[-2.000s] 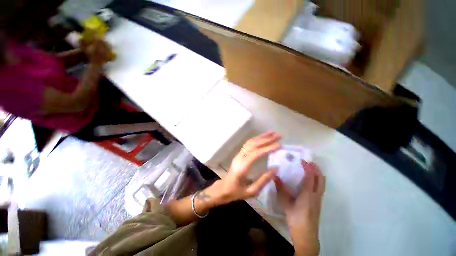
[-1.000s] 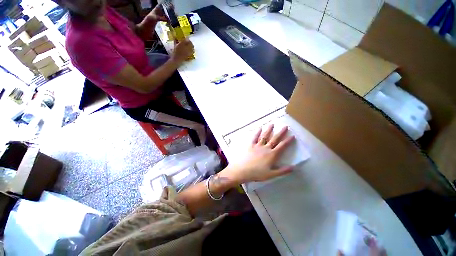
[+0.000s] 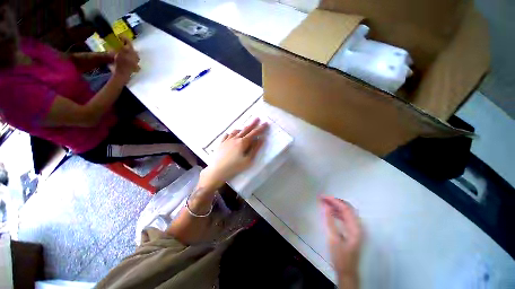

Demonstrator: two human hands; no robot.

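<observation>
A thick white stack of sheets (image 3: 274, 148) lies on the white table in front of me. My left hand (image 3: 237, 149) rests on top of it, fingers spread towards the carton. It does not visibly grip anything. My right hand (image 3: 343, 226) is over the table to the right of the stack, blurred, with nothing visible in it. A faint, blurred white shape with a bluish mark (image 3: 480, 275) shows at the lower right edge; I cannot tell clearly what it is.
An open brown carton (image 3: 322, 99) stands behind the stack, with white wrapped items (image 3: 375, 59) inside. A black block (image 3: 432, 158) is at its right. A pen (image 3: 202, 73) lies on the table. A person in pink (image 3: 51, 90) holds something yellow and black at left.
The view has turned right. My left hand remains on the stack, its fingers shifted. My right hand no longer shows the white item it was touching. The coworker still handles the yellow item.
</observation>
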